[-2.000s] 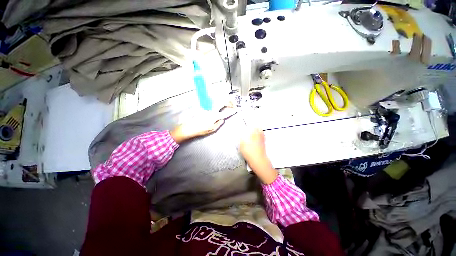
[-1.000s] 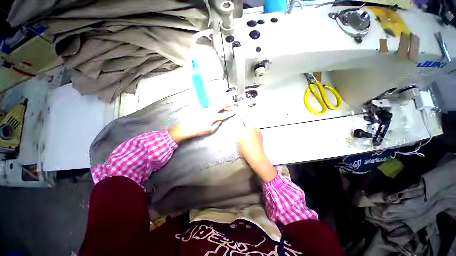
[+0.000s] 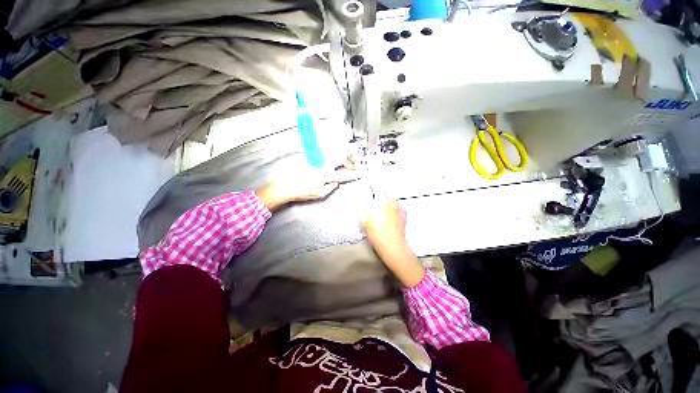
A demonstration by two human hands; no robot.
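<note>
A grey-khaki garment piece lies on the white machine bed and hangs into the lap. My left hand lies on the cloth, fingers toward the presser foot; glare washes out the fingertips. My right hand is at the cloth's right edge, below the foot, fingers bent together; its grip on the cloth is hard to make out. The bright blue strip hangs left of the needle bar, above my left hand. The needle itself cannot be made out.
The white sewing machine spans the back right. Yellow-handled scissors lie on the bed. A black mechanism is at the bed's right end. A crumpled khaki heap is behind left, another heap low right. A white sheet is left.
My left hand and sleeve have shifted very slightly at the cloth. My right hand stays almost in place. The view has moved slightly.
</note>
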